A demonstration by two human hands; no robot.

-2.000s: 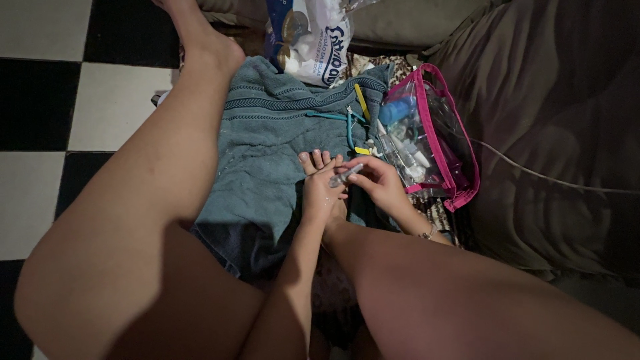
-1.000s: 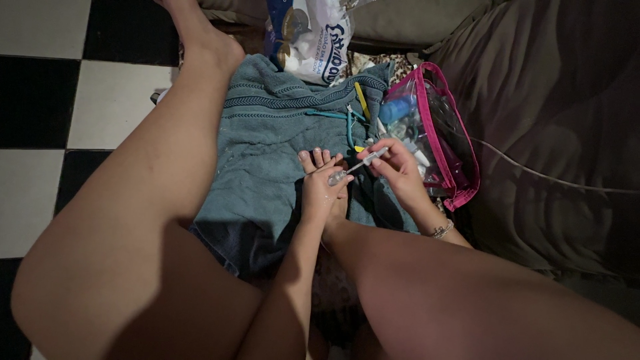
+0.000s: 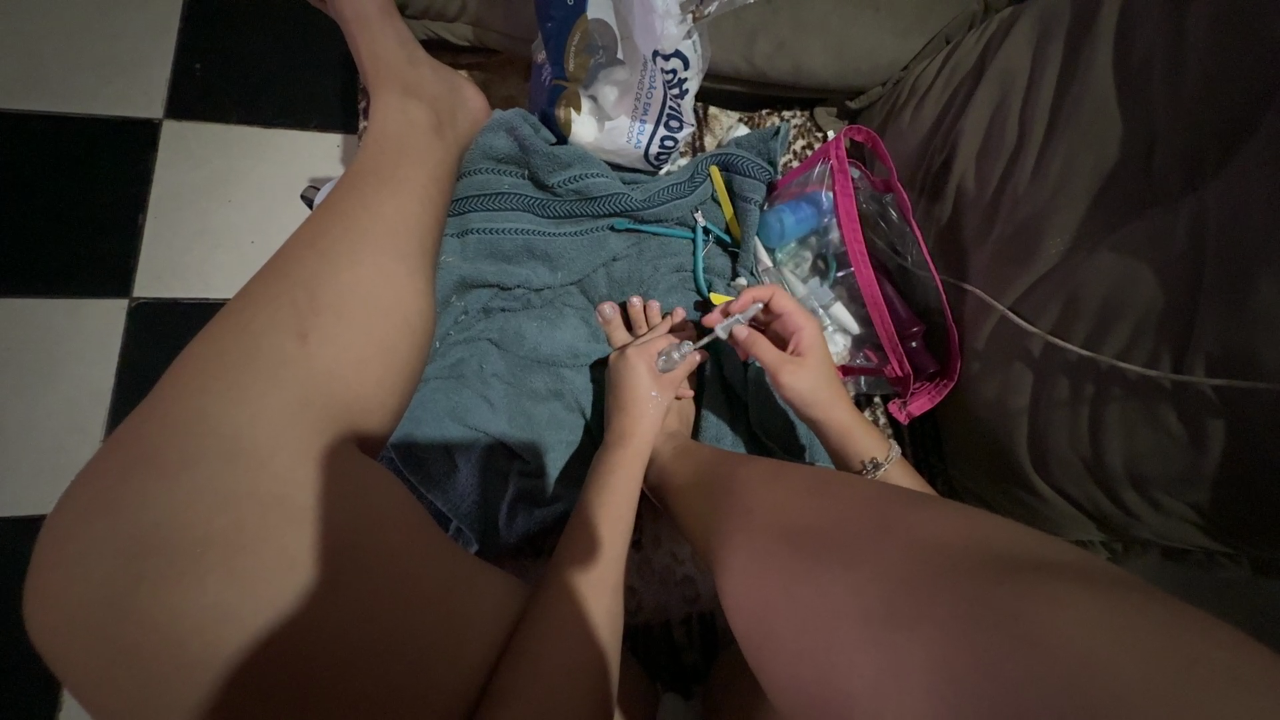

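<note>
My left hand (image 3: 645,375) lies over the top of my foot and holds a small clear nail polish bottle (image 3: 675,356). In the fingers of my right hand (image 3: 790,345) is the bottle's cap with its thin brush (image 3: 738,321), its tip end close to the bottle's neck. Whether the tip is inside the neck I cannot tell. The toes (image 3: 637,314) of that foot show beyond my left hand, on a blue-green towel (image 3: 520,350). Past my right hand lie teal-handled cuticle nippers (image 3: 699,250) and a yellow nail file (image 3: 723,203).
A clear bag with pink trim (image 3: 855,260), full of bottles and tools, stands at the right. A bag of cotton balls (image 3: 625,90) lies beyond the towel. A thin cable (image 3: 1060,345) crosses the grey cushion (image 3: 1100,200). My other leg (image 3: 350,260) is at the left.
Two seconds ago the cap was at the bottle in my left hand. One second ago my right hand had drawn it away to the right, brush exposed; now it is slightly closer to the bottle.
</note>
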